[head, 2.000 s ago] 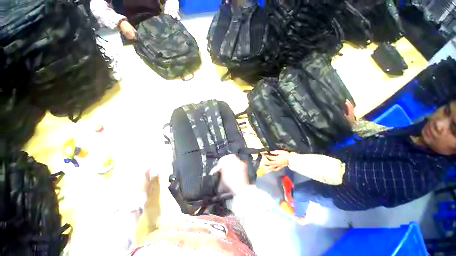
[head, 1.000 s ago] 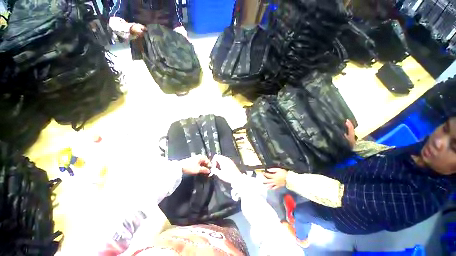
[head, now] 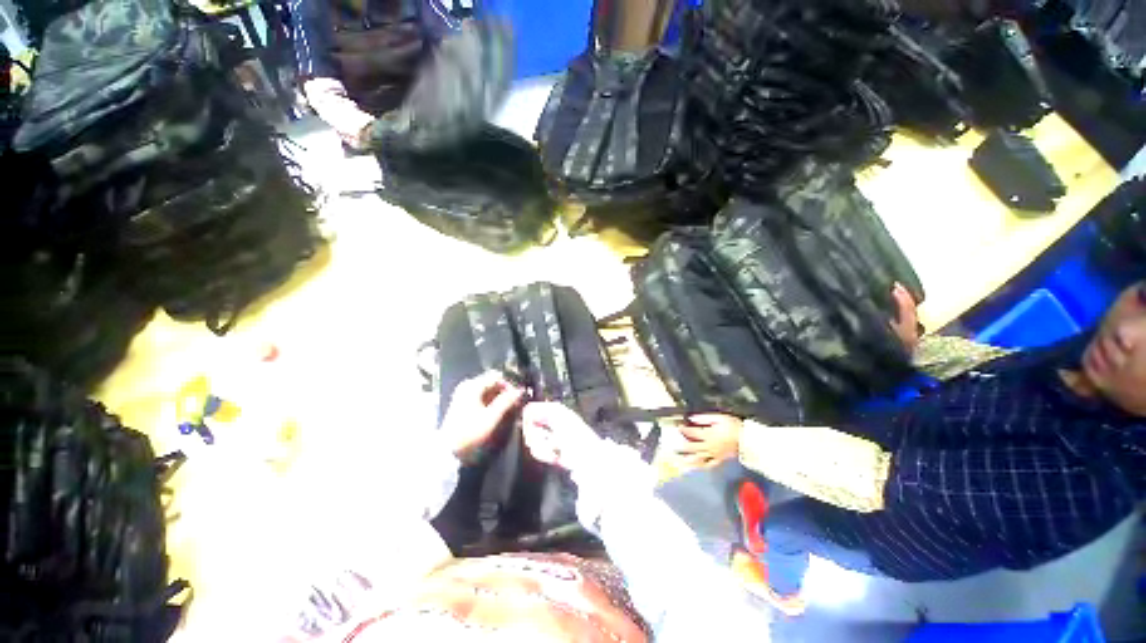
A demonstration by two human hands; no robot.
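Note:
A camouflage backpack [head: 581, 337] lies on the pale yellow table [head: 365, 283] in front of me, with its shoulder straps and black back panel facing up. My left hand [head: 480, 415] is over the middle of the straps, its fingers pinching a small dark piece at the strap. My right hand [head: 553, 433] is close beside it on the right, fingers bent at the same strap area. The small piece between the hands is too small and blurred to name.
Stacked backpacks [head: 189, 189] stand at left. A coworker [head: 980, 452] at right holds upright backpacks [head: 779, 289]. Another person across the table handles an opened backpack [head: 465, 189]. A small yellow and blue item [head: 201, 412] lies at left. A blue bin [head: 1031, 628] is at lower right.
My left hand has come in from the table's left side onto the straps, and my right hand has moved next to it. The backpack across the table has been opened, its flap lifted.

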